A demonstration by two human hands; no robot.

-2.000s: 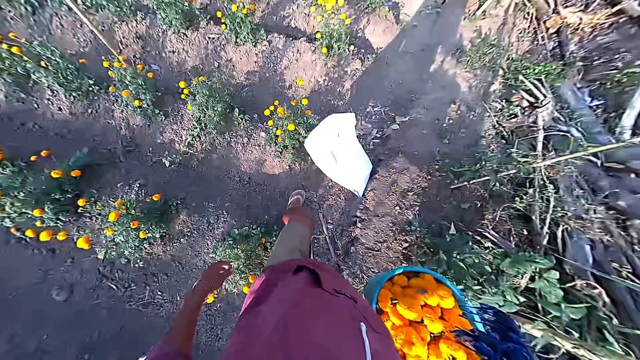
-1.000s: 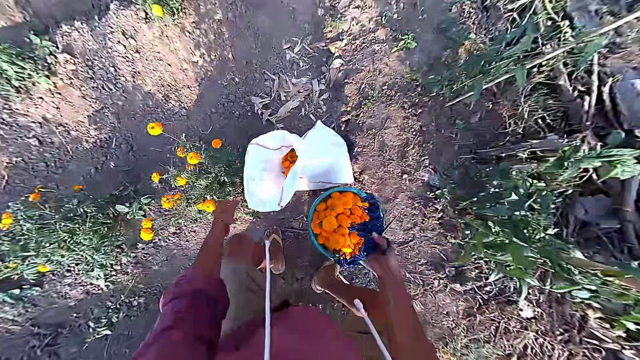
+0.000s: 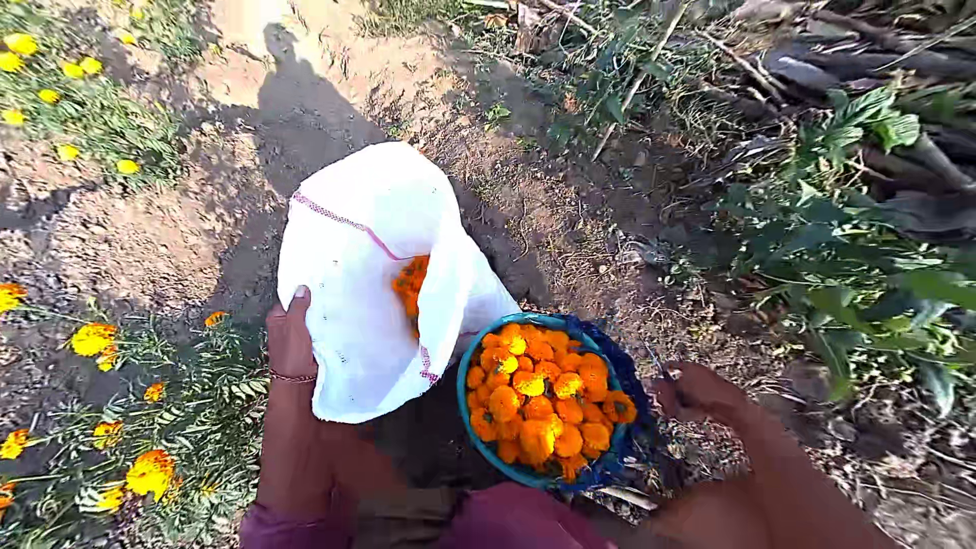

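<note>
My left hand, with a bracelet at the wrist, grips the left edge of a white woven sack with a pink stripe. The sack's mouth gapes upward, and orange marigold heads show inside. Against the sack's lower right side stands a teal basin heaped with orange marigold heads. Dark blue netting or cloth lies along the basin's right side. My right hand is at the right of this blue material, fingers curled; whether it grips the material is not clear.
Marigold plants with yellow and orange blooms grow at the left. Dry soil with shadows lies between them and the sack. At the right are leafy green weeds, a thin dry stalk and a pile of dry stems.
My left hand, apart from the sack one second ago, now holds its edge. The sack's mouth is spread wider. Two seconds ago the sack lay some way ahead of the basin. The view has moved closer.
</note>
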